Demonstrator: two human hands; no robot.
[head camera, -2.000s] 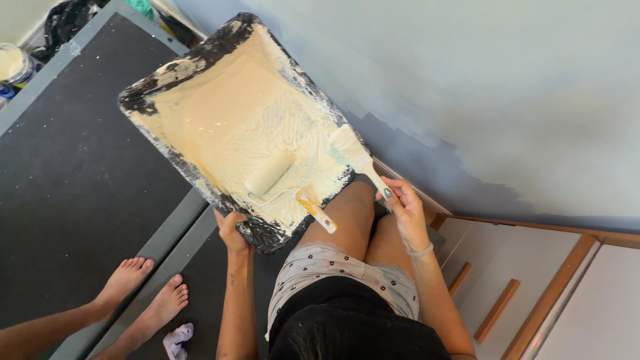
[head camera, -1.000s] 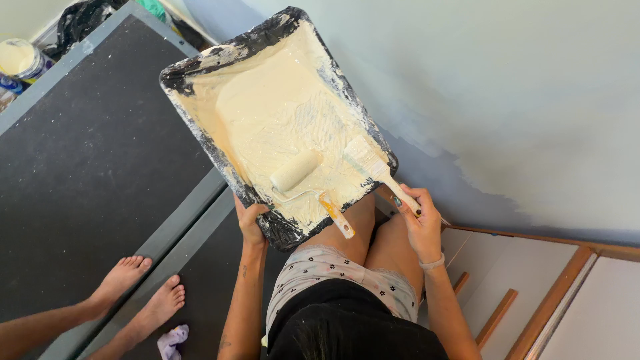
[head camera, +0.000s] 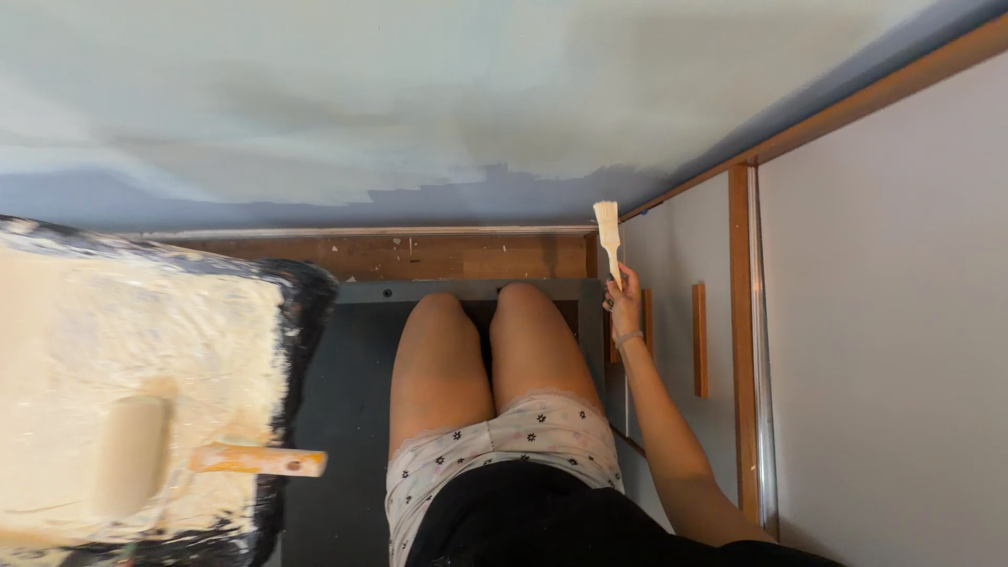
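Note:
My right hand (head camera: 623, 299) grips the handle of a flat paintbrush (head camera: 607, 224), its bristles upright near the lower edge of the painted wall (head camera: 472, 118), by the corner with the cabinet. Whether the bristles touch the wall, I cannot tell. At the left lies a black paint tray (head camera: 303, 315) coated in cream paint, cut off by the frame edge. In it rest a paint roller (head camera: 132, 455) and a second brush with an orange-stained handle (head camera: 260, 460). My left hand is out of view.
A white cabinet with wooden handles (head camera: 699, 340) and a wooden frame (head camera: 742, 346) stands to the right. Along the wall's foot runs a wooden strip (head camera: 441, 256) with paint flecks. My knees rest on a dark grey panel (head camera: 346, 394) with a screw near its edge.
The brush in my right hand has left the tray and is by the wall corner. My left hand, earlier on the tray's edge, is out of view. The view has turned toward the wall.

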